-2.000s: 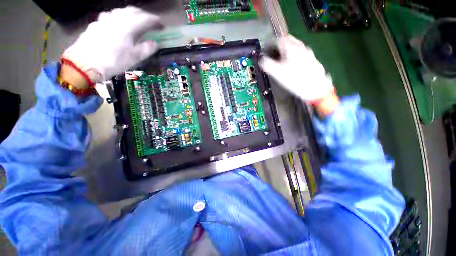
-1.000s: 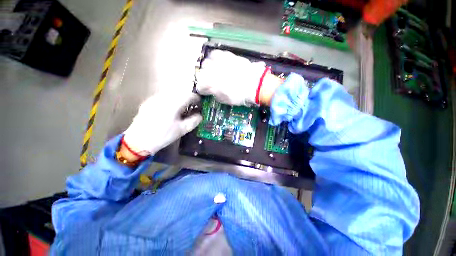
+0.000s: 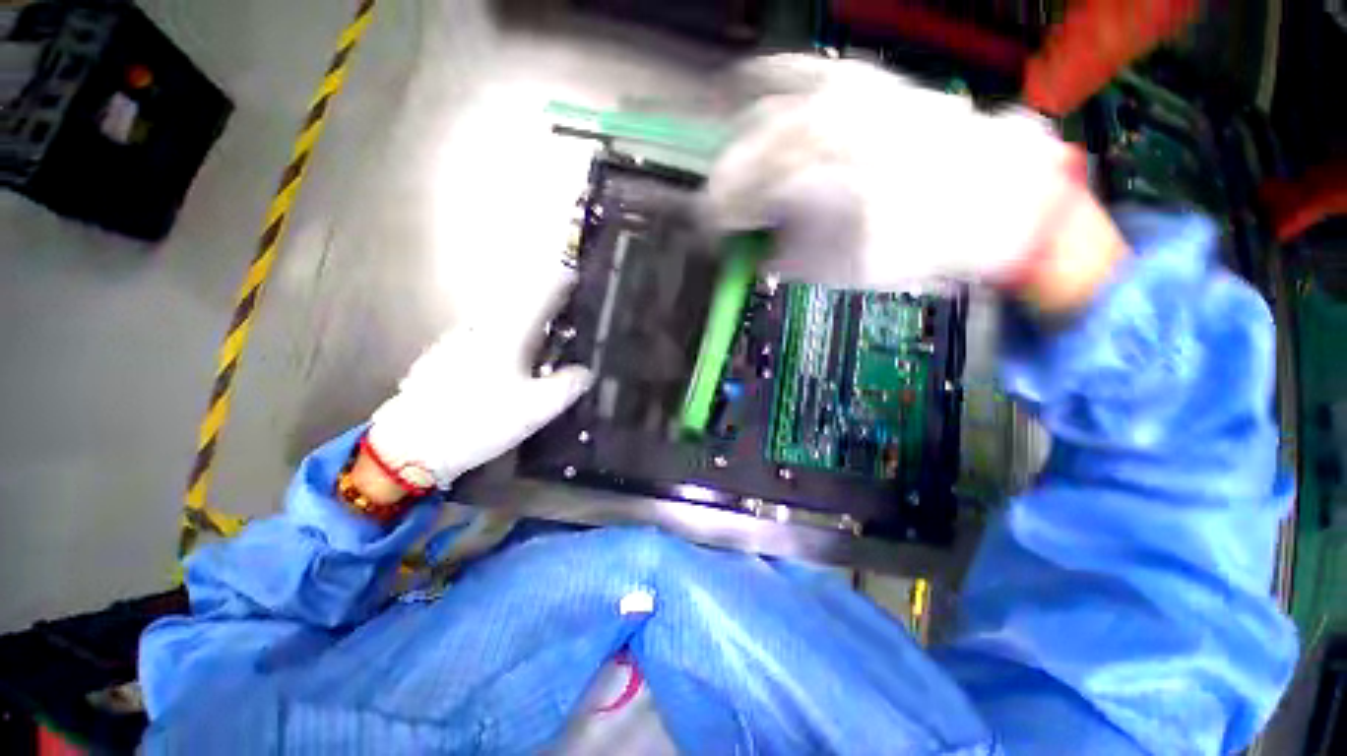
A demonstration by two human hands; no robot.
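The black solder pallet (image 3: 650, 459) lies before me. Its left recess is bare and dark; a green circuit board (image 3: 857, 377) sits in its right recess. My right hand (image 3: 886, 170), white-gloved and blurred, is raised over the pallet's back part. It holds another circuit board (image 3: 720, 332), seen nearly edge-on with its bright green terminal row, above the pallet's middle. My left hand (image 3: 480, 387), white-gloved, rests at the pallet's left rim with thumb and fingers apart. Its fingertips are partly hard to make out.
Thin green strips (image 3: 635, 127) lie behind the pallet on the metal bench (image 3: 414, 192). A black box (image 3: 126, 118) stands on the floor at the far left, beyond yellow-black tape (image 3: 281, 222). Red-orange wrapped posts (image 3: 1108, 52) are at the back right. A loaded pallet (image 3: 1160, 148) is partly visible there.
My right hand has lifted the left board out of its recess and moved right and back with it. My left hand stays at the left rim, its thumb now off the board.
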